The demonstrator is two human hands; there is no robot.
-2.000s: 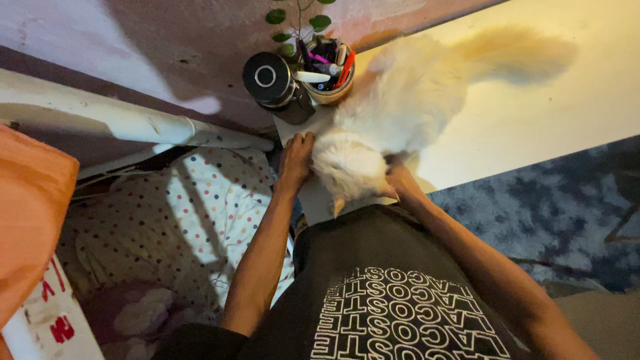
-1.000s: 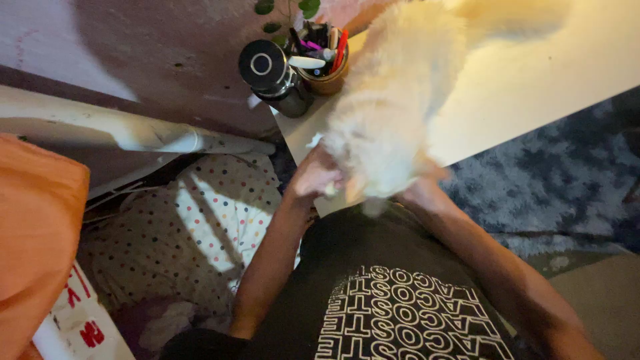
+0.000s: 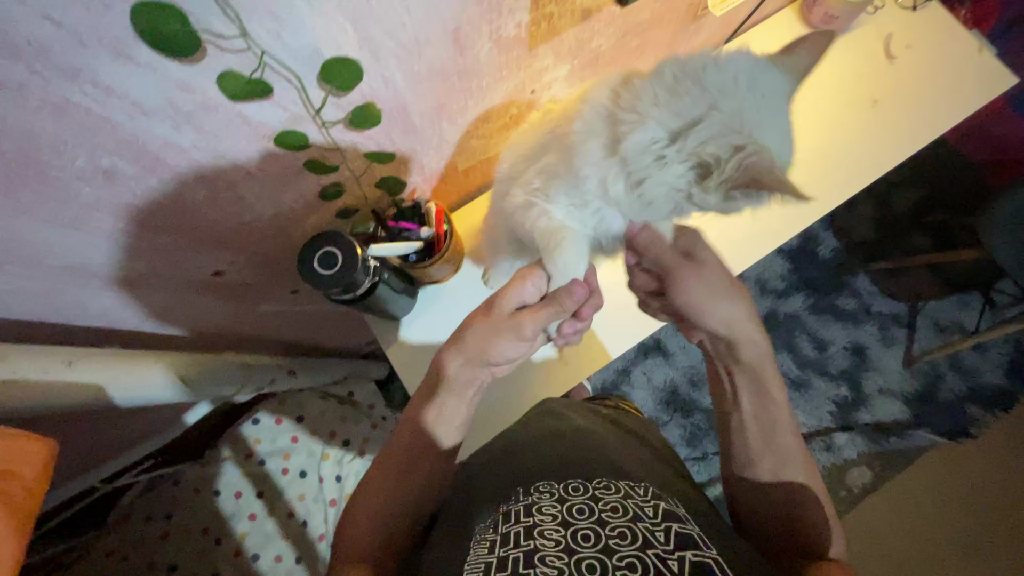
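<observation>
A fluffy cream-white cat [image 3: 640,144] is on the white tabletop [image 3: 864,136], its head turned to the right, away from me. My left hand [image 3: 532,308] is closed around one of its front legs, with the thumb across the paw. My right hand [image 3: 680,280] is at the cat's chest, its fingers curled around the other front leg, which is mostly hidden behind them.
Left of the cat stand a black lidded bottle [image 3: 352,272] and a cup of pens [image 3: 440,252]. A leafy vine [image 3: 308,96] hangs along the wall. Polka-dot bedding [image 3: 296,456] lies lower left, a blue-grey rug [image 3: 808,336] at the right, with a chair beside it.
The cat's head was low between my hands near the table's front edge; now it is raised and farther away. Both front legs are now in my hands. The view has shifted.
</observation>
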